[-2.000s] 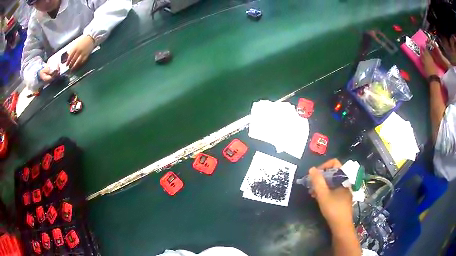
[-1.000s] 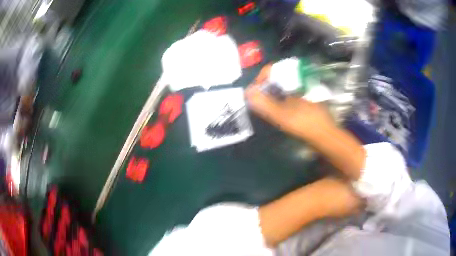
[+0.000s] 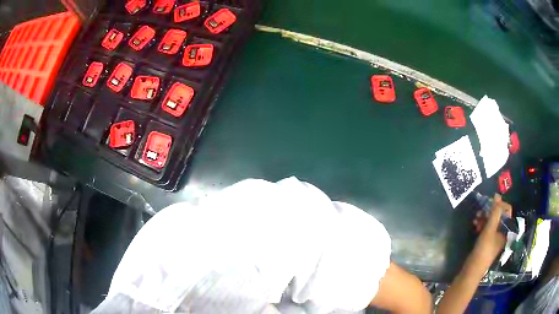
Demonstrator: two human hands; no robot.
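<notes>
My right hand (image 3: 492,224), at the far right, is closed around a grey glue syringe (image 3: 483,201) with its thin end pointing up-left at the lower edge of a black-specked white paper (image 3: 456,172). My left forearm shows at the bottom, but my left hand is out of the picture. Three red housings lie in a row on the green mat, one of them here (image 3: 383,89). Two more, one of them here (image 3: 504,181), lie beside the plain white papers (image 3: 490,136). A black blister tray (image 3: 205,116) at the upper left holds several red housings.
A red-orange crate (image 3: 37,52) stands left of the tray. A pale worn strip (image 3: 331,48) crosses the mat. A blue bin (image 3: 553,196) and yellow and white papers (image 3: 539,248) are at the right edge. My white sleeve (image 3: 257,245) covers the lower middle of the bench edge.
The view has swung left, bringing the whole tray and crate in and moving the papers and my right hand to the far right. My right hand still holds the syringe.
</notes>
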